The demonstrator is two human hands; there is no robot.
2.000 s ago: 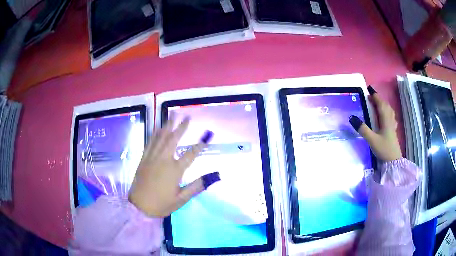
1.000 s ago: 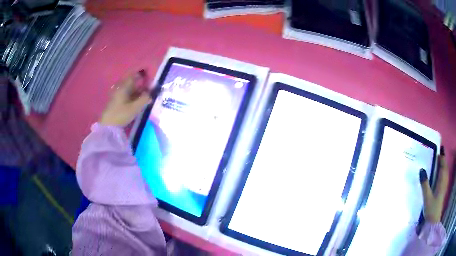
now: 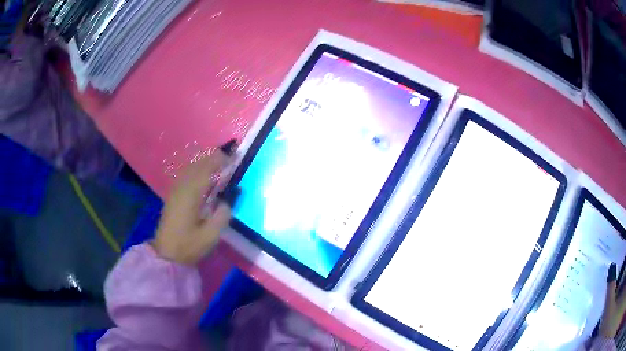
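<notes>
Three tablets lie side by side on white sheets. The left tablet [image 3: 336, 164] shows a purple-blue lock screen with glare. The middle tablet [image 3: 467, 233] has a plain white screen. The right tablet [image 3: 576, 281] has a pale screen with faint marks and is cut off by the picture's edge. My left hand [image 3: 192, 209], blurred, is at the left tablet's lower left edge, with two black-capped fingertips apart and nothing visible between them. My right hand [image 3: 609, 315] is mostly cut off at the right edge, with one black-capped finger over the right tablet's side.
A leaning stack of tablets [image 3: 130, 41] is at the upper left of the pink bench [image 3: 213, 75]. Dark tablets [image 3: 535, 41] lie at the back right. A person's pink sleeve [image 3: 48, 110] is at the left. Blue bins [image 3: 20, 175] are below it.
The view has swung left, so the tablets sit further right. My left hand has moved down the left tablet's edge from near its upper corner. Faint marks now show on the right tablet's screen.
</notes>
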